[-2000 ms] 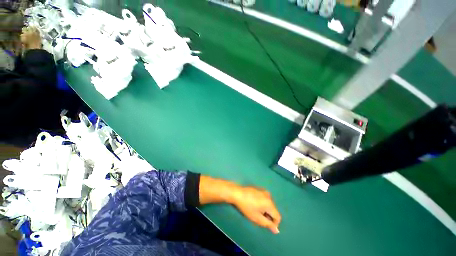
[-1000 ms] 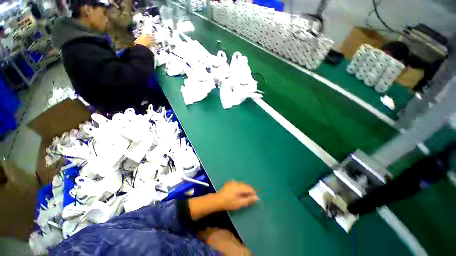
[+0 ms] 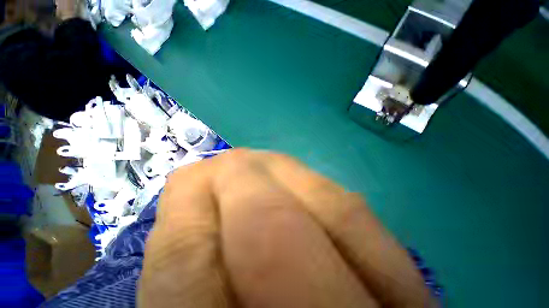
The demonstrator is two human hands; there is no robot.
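Observation:
One of my hands [image 3: 271, 234] fills the lower middle, very close to the camera and blurred. Its bent fingers are seen from the back, and the bottom edge cuts it off. I cannot tell which hand it is, or whether it holds anything. My other hand cannot be made out. Behind it, white camera units [image 3: 114, 144] with ring-shaped ends and leads lie heaped in a blue tote at the left. A silver screw feeder [image 3: 415, 51] stands on the green bench [image 3: 277, 78] at the upper right.
A thick black cylinder [image 3: 475, 48] slants over the feeder. White units [image 3: 153, 24] lie on the bench at the upper left, by a person in dark clothing [image 3: 54, 66]. Cardboard [image 3: 63, 249] is at the lower left. A white strip [image 3: 511, 117] borders the bench's far side.
A hand has come up close to the camera and covers the lower middle. The view has tilted down, so the feeder sits higher and less of the hall shows.

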